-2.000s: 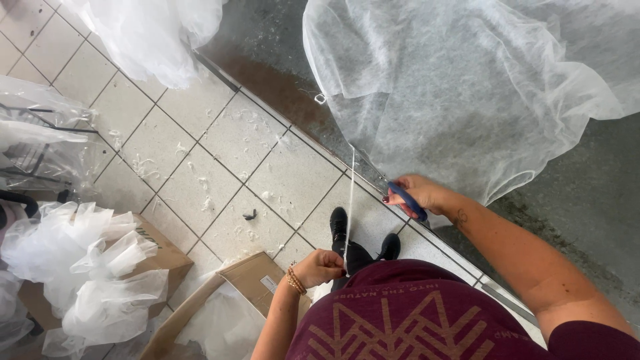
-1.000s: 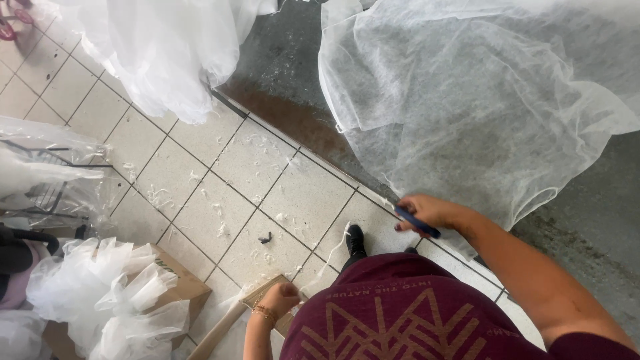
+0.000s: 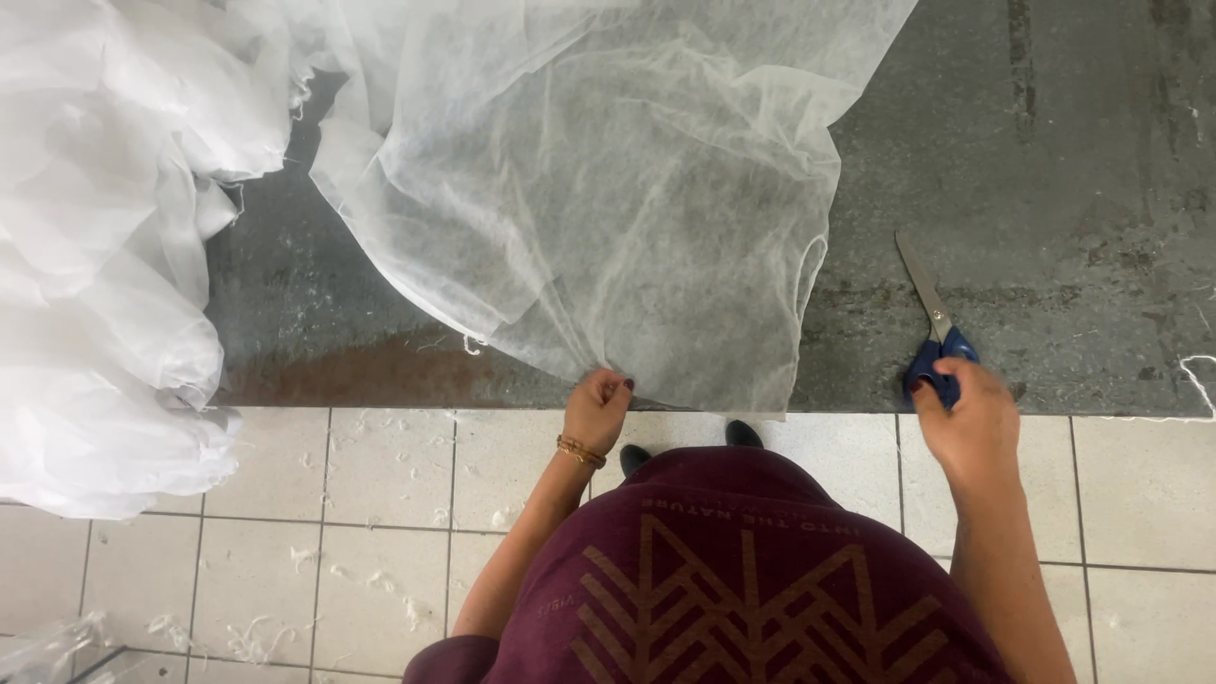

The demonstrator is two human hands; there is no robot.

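Observation:
A sheer white fabric piece (image 3: 665, 218) lies spread and wrinkled on a dark grey table (image 3: 1035, 190), its lower edge near the table's front edge. My left hand (image 3: 598, 404), with bracelets at the wrist, pinches the fabric's lower edge between thumb and fingers. Scissors with blue handles (image 3: 937, 328) rest on the table to the right of the fabric, their blades together and pointing away from me. My right hand (image 3: 964, 408) has its thumb and fingers at the handles; how firmly it grips them is hard to tell.
A large heap of white fabric (image 3: 104, 256) hangs over the table's front edge at the left. A loose white thread (image 3: 1199, 380) lies at the table's right edge. Thread scraps (image 3: 252, 638) are scattered on the tiled floor (image 3: 380, 570). My shoes are just below the table edge.
My left hand has moved from beside my body to the fabric's edge. The scissors, earlier held in my right hand by the fabric, now lie on the table under its fingers. The view has turned.

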